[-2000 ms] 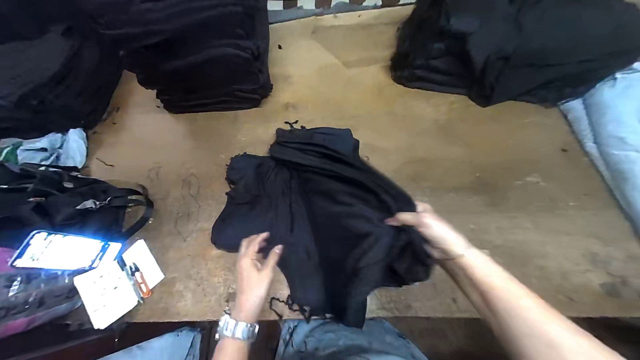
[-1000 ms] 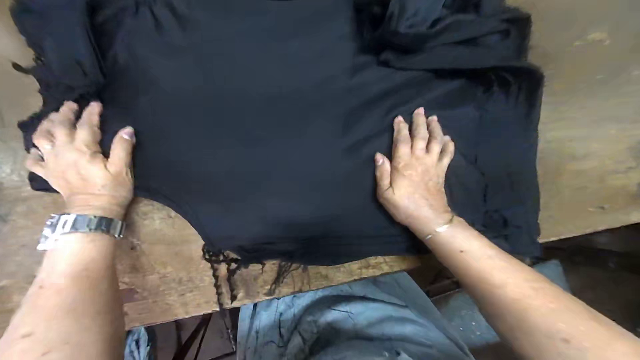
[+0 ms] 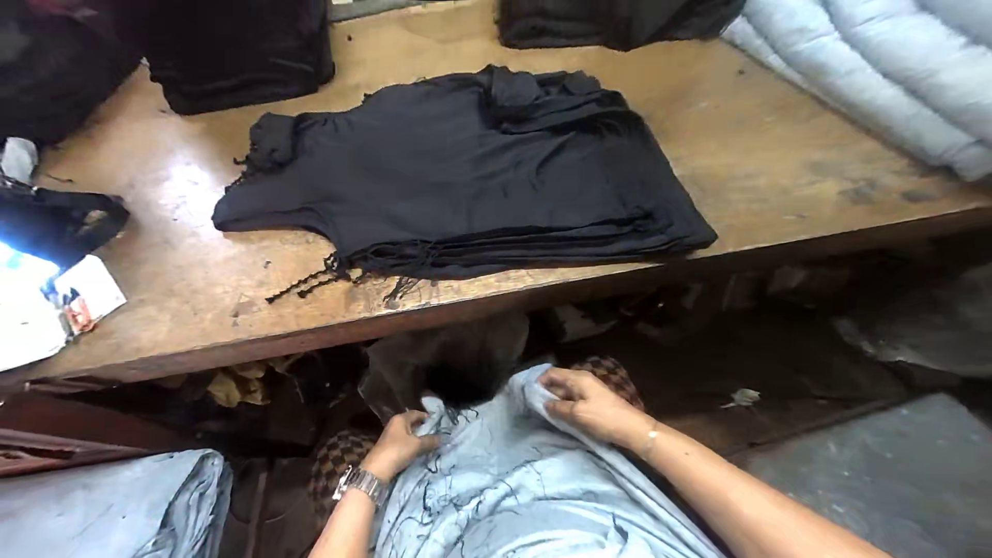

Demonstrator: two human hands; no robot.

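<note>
Below the table edge, a light blue-grey cloth (image 3: 511, 480) lies across my lap, with dark loose threads on it. My left hand (image 3: 403, 446), with a metal watch at its wrist, pinches the cloth's upper left edge. The upper right edge of the same cloth is gripped between the thumb and fingers of my right hand (image 3: 589, 403). A black garment (image 3: 434, 170) lies layered on the wooden table (image 3: 790, 155) in front of me, untouched by either hand, with threads hanging from its near edge.
Black fabric stacks (image 3: 240, 54) stand at the back left, with another dark stack (image 3: 612, 19) at the back centre. Pale folded cloth (image 3: 876, 70) lies at the back right. A bright phone, partly glare, and papers (image 3: 97, 291) are at left. Folded blue-grey fabric (image 3: 101, 504) sits low left.
Both hands have left the black garment on the table and now hold the light cloth on my lap. The view has shifted, showing more of the area below the table.
</note>
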